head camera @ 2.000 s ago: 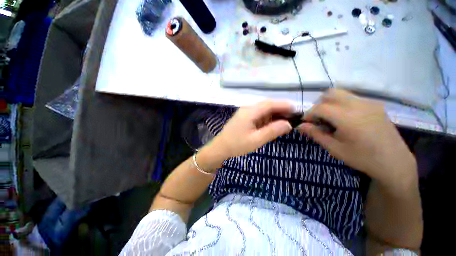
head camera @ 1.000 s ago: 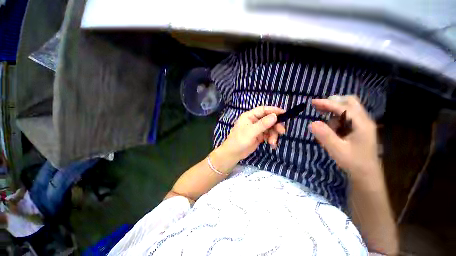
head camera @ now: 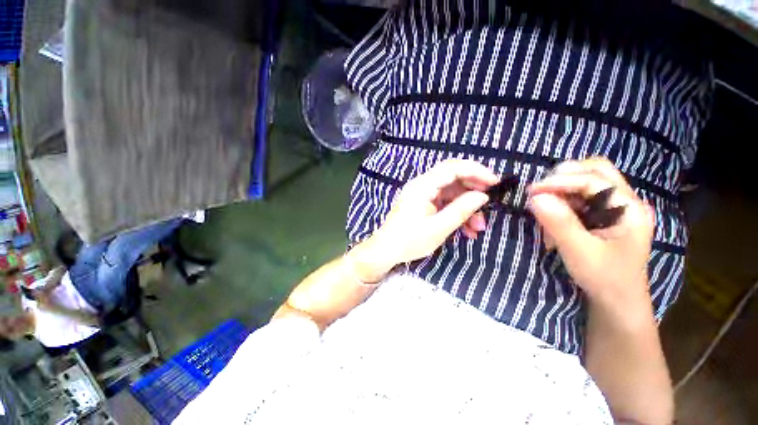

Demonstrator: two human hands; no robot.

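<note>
The striped garment (head camera: 507, 75), navy-black with thin white stripes and dark bands, is spread over my lap. My left hand (head camera: 445, 203) pinches a small black strip (head camera: 504, 189) between thumb and fingers above the garment. My right hand (head camera: 594, 220) is just to the right, its thumb and index fingertips together close to the strip. A small dark tool, perhaps snips (head camera: 602, 209), is tucked in my right palm. A needle or thread at the right fingertips is too small to make out.
A grey fabric-sided bin (head camera: 166, 116) stands at the left. A clear round waste bin (head camera: 339, 100) is beside the garment. A blue crate (head camera: 195, 361) is at the lower left. A seated person in jeans (head camera: 116, 266) is at far left. A table edge (head camera: 731, 25) shows top right.
The view has tilted down, so the table has mostly left the picture and more garment shows. My right fingertips, apart a second ago, have closed together. My left hand still holds the strip.
</note>
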